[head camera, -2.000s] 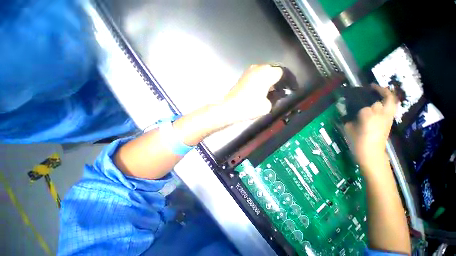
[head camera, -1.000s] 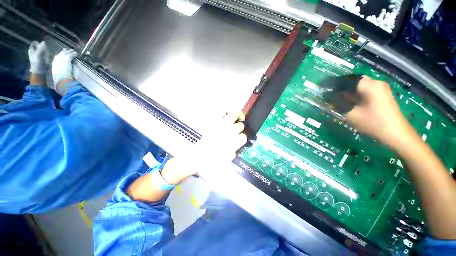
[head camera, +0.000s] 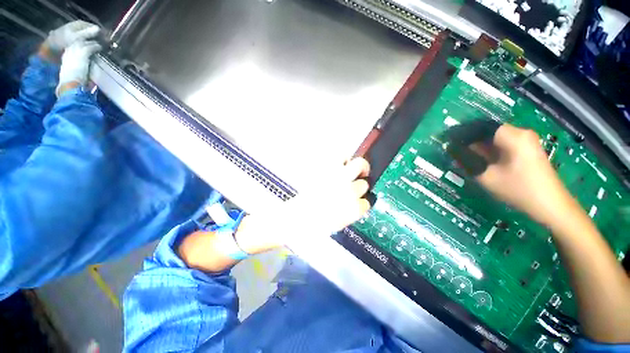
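A large green circuit board (head camera: 497, 227) lies in a black carrier (head camera: 414, 293) with a reddish-brown crossbar (head camera: 404, 96) at its left side. My right hand (head camera: 514, 162), with black-covered fingertips, is over the board's upper middle, fingers bent down; whether it holds a part cannot be told. My left hand (head camera: 325, 200), overexposed, is at the carrier's near left corner by the crossbar's end, fingers curled at the edge; its grip is unclear. A light-blue band is on the left wrist. A small cluster of components (head camera: 508, 58) stands at the board's far left corner.
A shiny metal plate (head camera: 276, 76) lies left of the carrier between conveyor rails (head camera: 200, 148). A bin of white pieces (head camera: 546, 24) and a bin of blue parts (head camera: 611, 48) are at the upper right. A neighbouring person's white-gloved hands (head camera: 76, 52) rest at the line's far left.
My right hand moved from near the bins to over the board. My left hand moved from above the metal plate to the carrier's near corner. The neighbour's gloved hands came into view.
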